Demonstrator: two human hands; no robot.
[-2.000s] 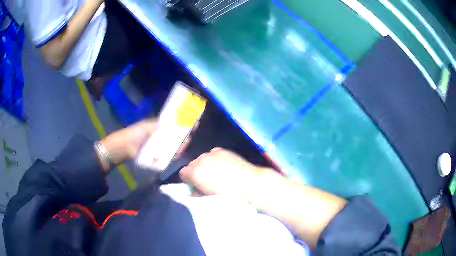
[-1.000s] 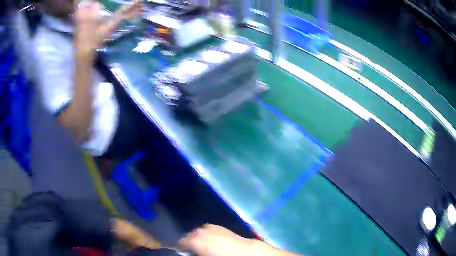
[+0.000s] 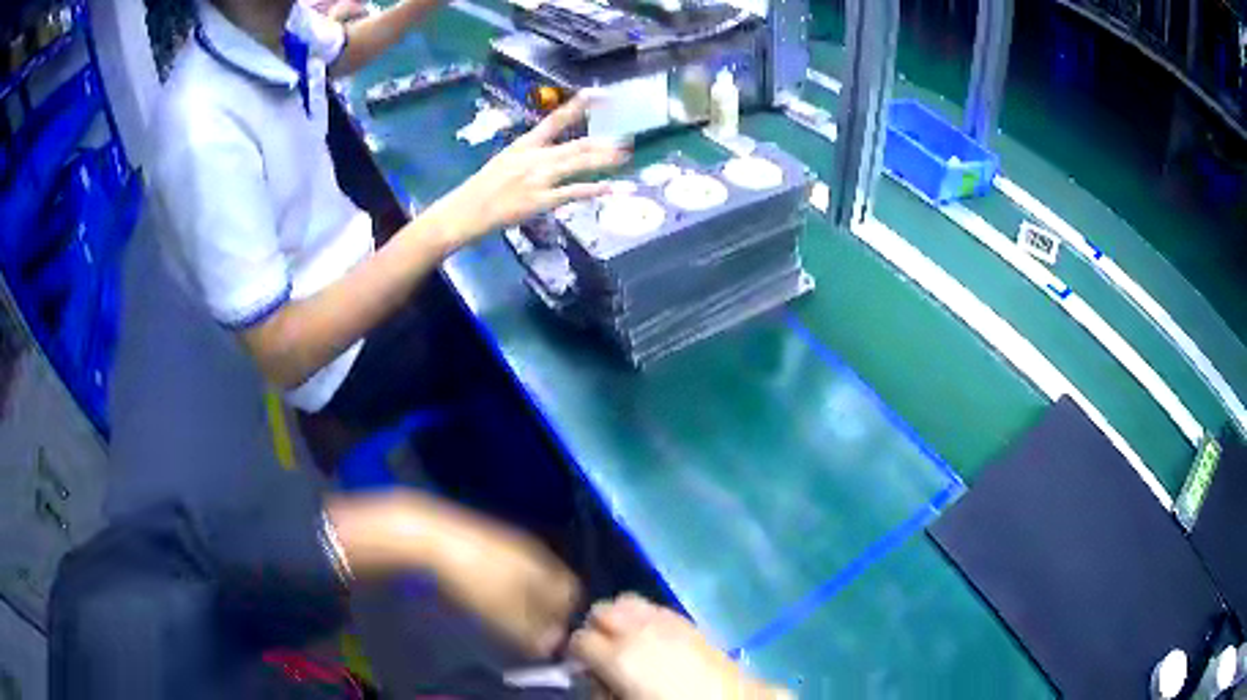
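Observation:
My left hand (image 3: 513,595) is blurred at the bottom centre, with its fingers bent. My right hand (image 3: 656,654) is close beside it, partly cut off by the bottom edge. A small pale sliver (image 3: 538,676) shows just below the hands; I cannot tell what it is or whether a hand holds it. A tall stack of three-ring panels (image 3: 704,280) stands on the green bench, with three white circles on its top panel.
Another person's hand (image 3: 527,178) reaches over the stack. Blue tape (image 3: 848,585) crosses the bench (image 3: 725,451). A black mat (image 3: 1080,561) lies at right, with white rounds (image 3: 1171,674) near its lower corner. A blue bin (image 3: 937,153) and a small bottle (image 3: 723,105) are farther back.
The view has swung up towards the panel stack and the other person. The phone held in my left hand two seconds ago is no longer clearly visible. My hands are now close together.

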